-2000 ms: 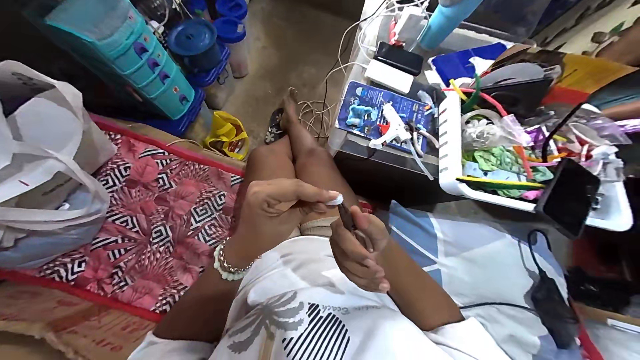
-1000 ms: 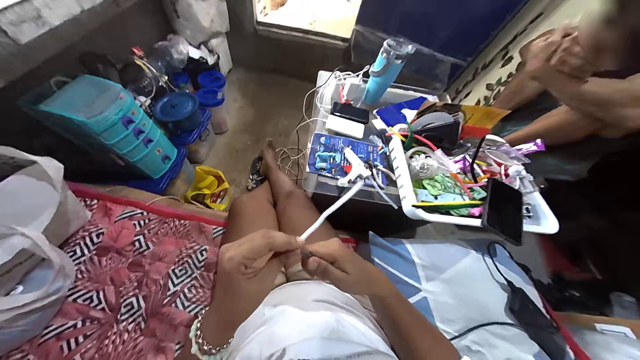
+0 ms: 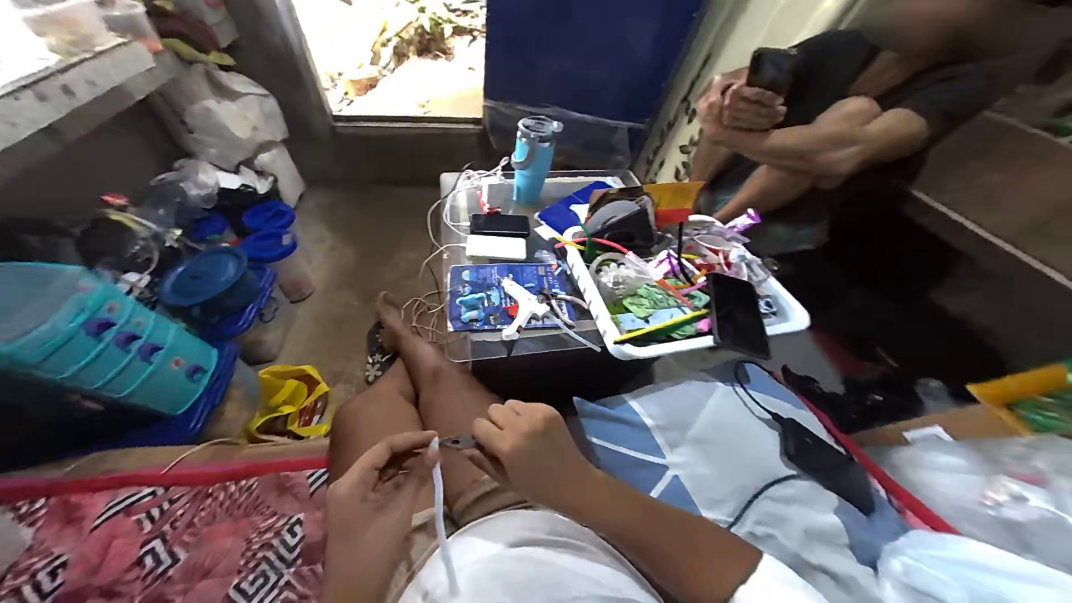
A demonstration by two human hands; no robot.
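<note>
Over my lap, my left hand [image 3: 381, 481] pinches a thin white strip [image 3: 440, 511] between thumb and fingers, its long end hanging down toward my shirt. My right hand [image 3: 528, 444] is closed on a small dark metal tool [image 3: 457, 441], whose tip points left and reaches close to the top of the strip. Whether the tip touches the strip cannot be told, and the handles are hidden in my fingers. Beyond my hands, a white hot glue gun [image 3: 526, 308] lies on a blue printed card [image 3: 469, 289], near pliers [image 3: 563, 297].
A white basket [image 3: 624, 347] of craft supplies, with a phone [image 3: 737, 314] on its edge, stands on a plastic box [image 3: 494, 345] beside a blue tumbler [image 3: 533, 159]. Another person [image 3: 804, 142] sits at upper right holding a phone. Teal drawers [image 3: 109, 335] stand left; a charger [image 3: 825, 461] lies on the bedding.
The white strip, which rose up and to the right from my fingers a second ago, now hangs down from my left hand. The dark tool shows between my hands. The view has shifted.
</note>
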